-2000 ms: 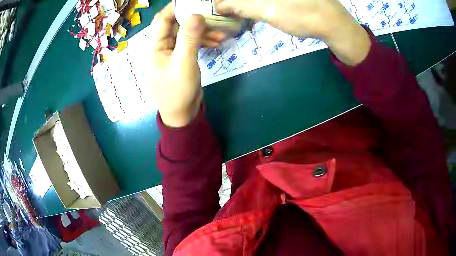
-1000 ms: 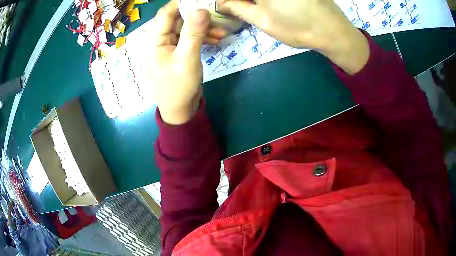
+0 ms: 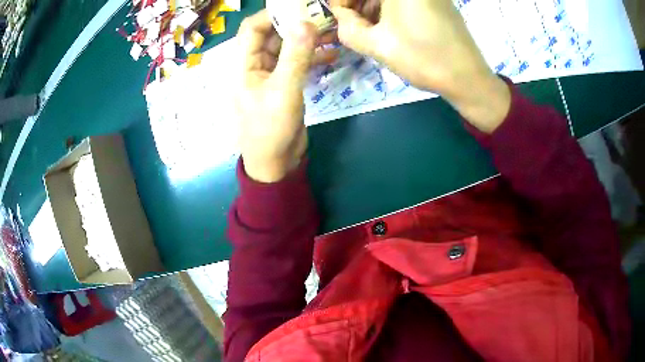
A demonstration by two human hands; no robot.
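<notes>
A cream plastic housing is near the top edge, partly cut off by it. My left hand grips it between thumb and fingers. My right hand is at the housing's right side, fingertips bent at its dark opening; whether they hold a small part cannot be told. Both hands are above the white adhesive pad sheet, which has blue print at the right and a bare part at the left.
A tangle of wired components with white and yellow-orange squares and red wires lies beyond the sheet at upper left. An open cardboard box with white scraps stands at left. A red stool shows below the bench.
The view has shifted, so the component pile and sheet sit further right and lower. My left hand still holds the housing; my right fingers are more bent at its right side.
</notes>
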